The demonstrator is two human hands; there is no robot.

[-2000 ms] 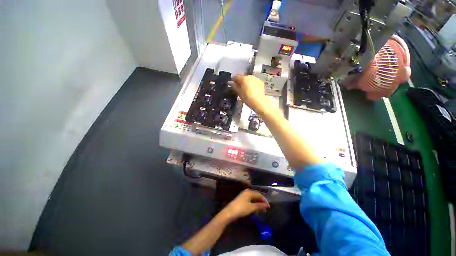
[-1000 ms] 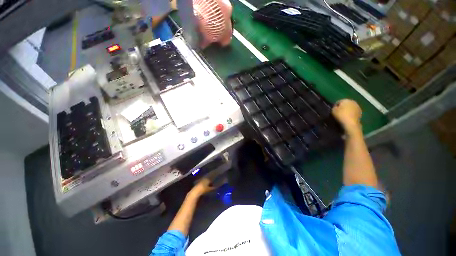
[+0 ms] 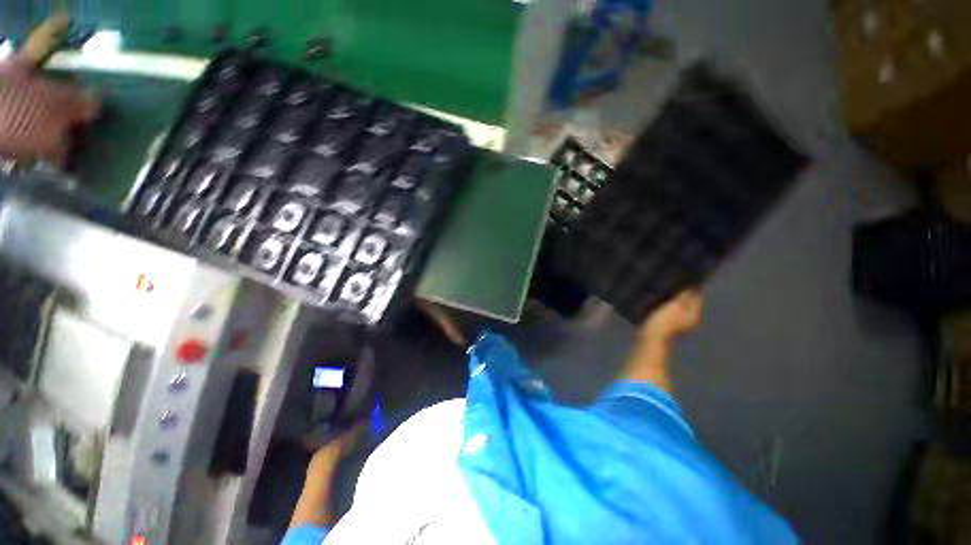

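Note:
My right hand (image 3: 675,315) grips the near edge of a dark blister tray (image 3: 697,197), which is tilted and blurred, held to the right above the grey floor. My left hand (image 3: 328,456) is low beside the machine, small and blurred; whether it holds anything cannot be told. Another black blister tray (image 3: 309,176) with a grid of pockets lies at the belt, beside the machine. Pale ring shapes show in its nearer pockets.
The white machine (image 3: 160,319) with a red button (image 3: 192,351) is at the left. A green board (image 3: 490,234) juts out right of the lying tray. The green belt (image 3: 426,53) runs behind, with small dark parts on it. Cartons (image 3: 905,75) stand at the upper right.
The view has turned right. My right hand has carried the tray off the belt side to the right. A tray with pale rings in its pockets now shows by the machine.

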